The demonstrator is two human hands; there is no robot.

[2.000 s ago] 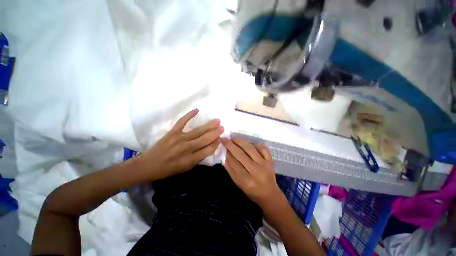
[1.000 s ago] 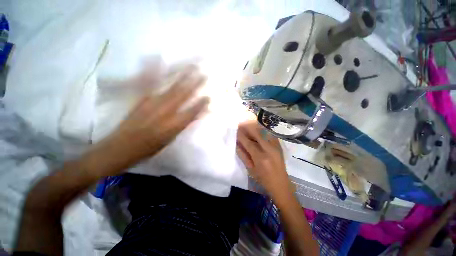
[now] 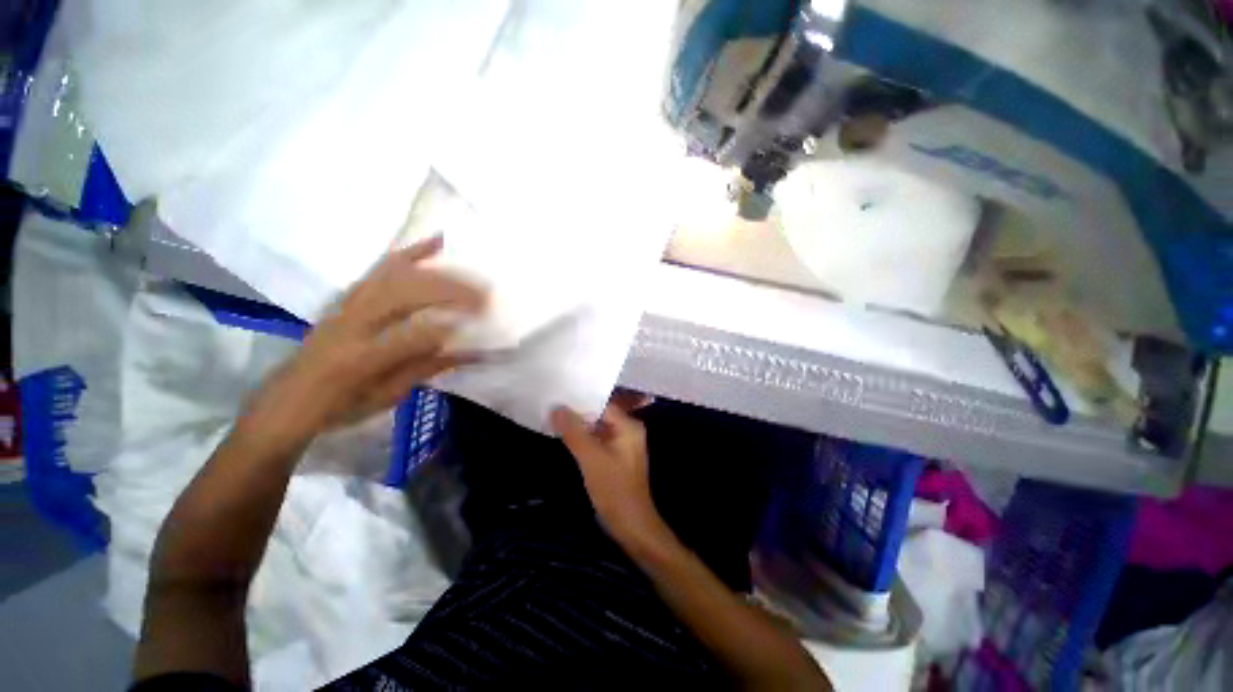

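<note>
A large white fabric piece (image 3: 338,149) lies over the table left of the machine, overexposed near the lamp, its lower edge hanging over the table's front edge. My left hand (image 3: 385,331) is on the cloth, blurred, fingers bent; whether it grips is unclear. My right hand (image 3: 611,453) pinches the cloth's lower corner at the table edge. The sewing machine (image 3: 1014,122) stands at the upper right. Its presser foot (image 3: 753,200) is right of the cloth, over the tan-brown needle plate (image 3: 737,248).
Dark-blue thread snips (image 3: 1030,379) lie on the table beside a yellowish tan clump (image 3: 1068,338). A grey scale strip (image 3: 811,385) runs along the table edge. Blue baskets (image 3: 859,507) stand below, with pink cloth (image 3: 1190,527) at right. More white cloth (image 3: 331,554) lies lower left.
My right hand has moved from beside the needle area down to the cloth's corner at the table edge. My left hand has moved left and down. The view has shifted, showing less machine head.
</note>
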